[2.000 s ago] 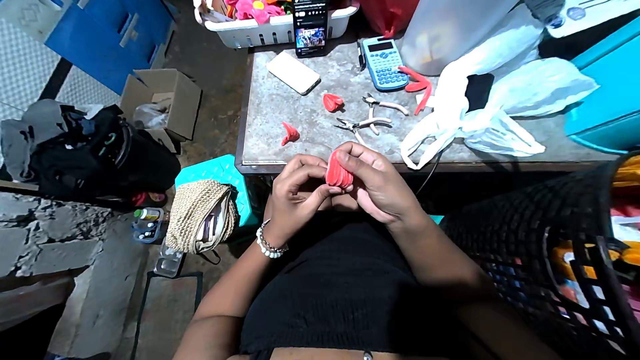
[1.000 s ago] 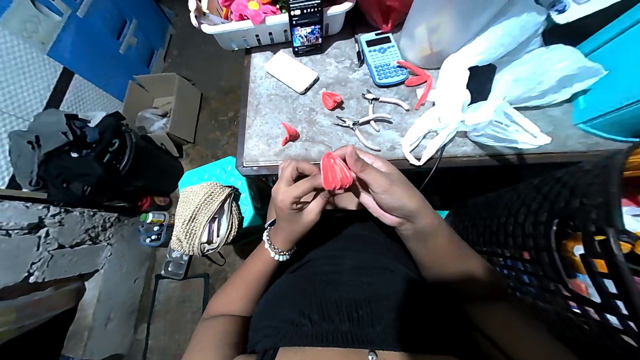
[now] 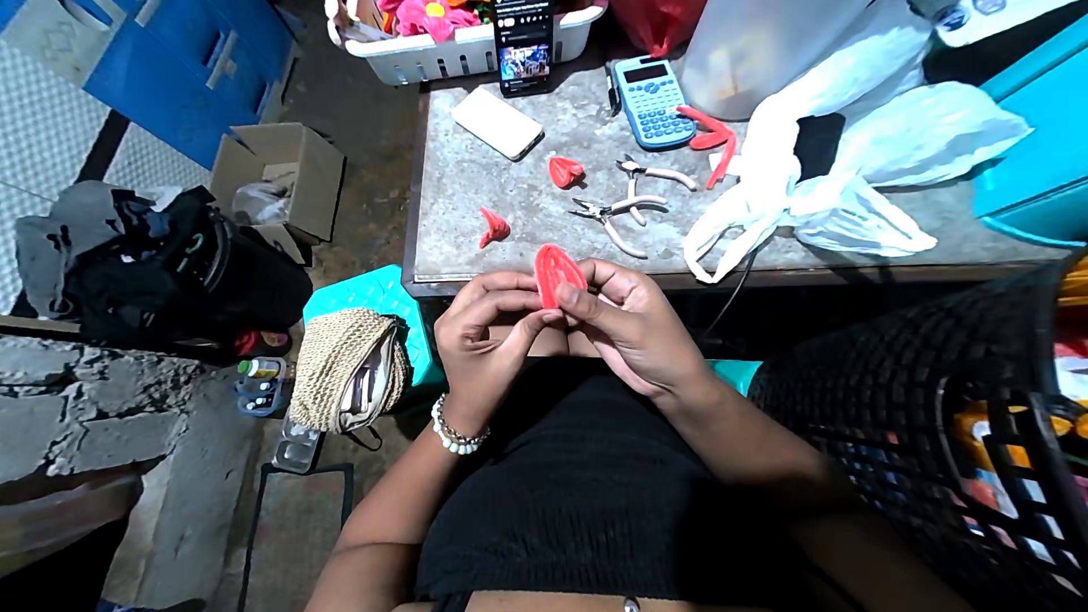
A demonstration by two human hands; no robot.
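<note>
A red fuzzy petal-shaped piece (image 3: 552,270), looking like bent pipe cleaner, is pinched between both my hands in front of the table edge. My left hand (image 3: 493,327) grips its lower left side, with a beaded bracelet at the wrist. My right hand (image 3: 633,327) holds the right side, its thumb pressing on the face. On the table beyond lie a folded red piece (image 3: 565,172) and a smaller red piece (image 3: 494,228). Right of them rest two pairs of pliers with pale handles (image 3: 619,223) (image 3: 654,172). More red strips (image 3: 718,144) lie by a blue calculator (image 3: 654,102).
A white phone (image 3: 497,123) lies on the grey tabletop (image 3: 450,187); a lit phone (image 3: 524,51) leans on a white basket (image 3: 467,55). White plastic bags (image 3: 765,170) cover the right side. A black lattice basket (image 3: 901,408) stands at my right, a woven bag (image 3: 340,365) at left.
The red piece has turned between my fingers and now shows a narrower oval face. My right thumb has come onto its front. Things on the table have stayed put.
</note>
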